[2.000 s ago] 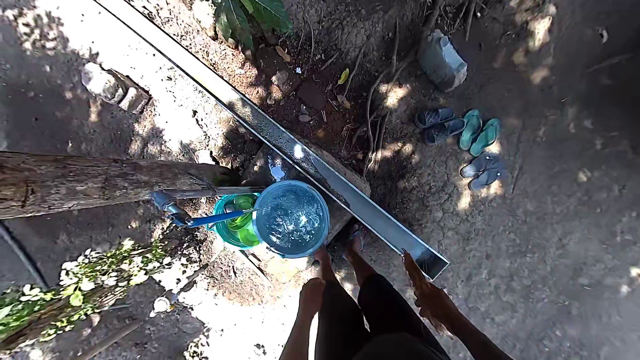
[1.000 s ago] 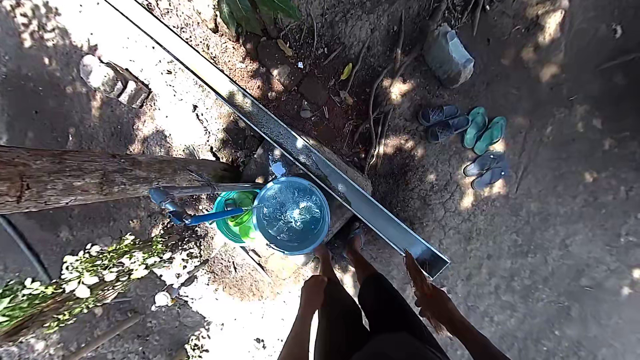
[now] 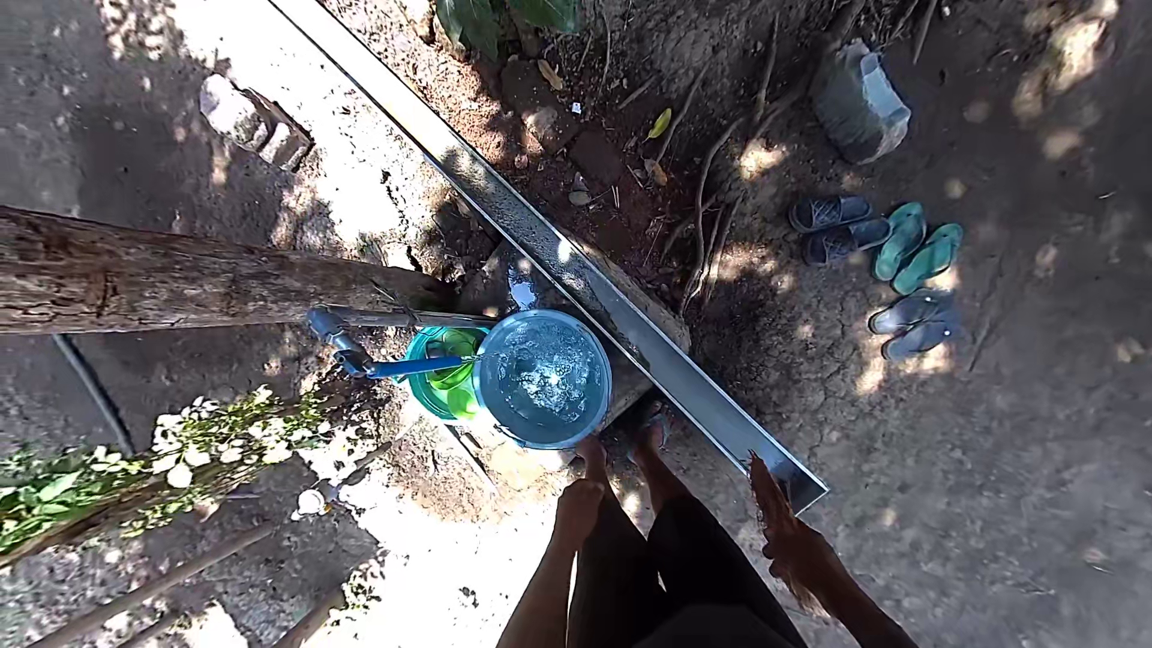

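Water runs from a blue pipe spout (image 3: 418, 366) into a round blue bucket (image 3: 542, 380), whose water is churning. A teal basin (image 3: 421, 389) with green plastic items stands beside the bucket. My left hand (image 3: 579, 504) is closed just below the bucket near my knee; whether it holds anything is hidden. My right hand (image 3: 796, 544) grips a brown fibrous object (image 3: 768, 495), perhaps a coconut husk or brush, whose tip reaches the near end of a long metal channel (image 3: 666, 364). The channel runs diagonally past the bucket, with wet dark grit inside.
A wooden post (image 3: 207, 274) stands at the left, above a flowering plant (image 3: 180, 450). Dark sandals (image 3: 832, 225), green flip-flops (image 3: 918, 247) and grey slippers (image 3: 913, 322) lie at the right, below a large rock (image 3: 861, 103). Roots cross the soil beyond the channel.
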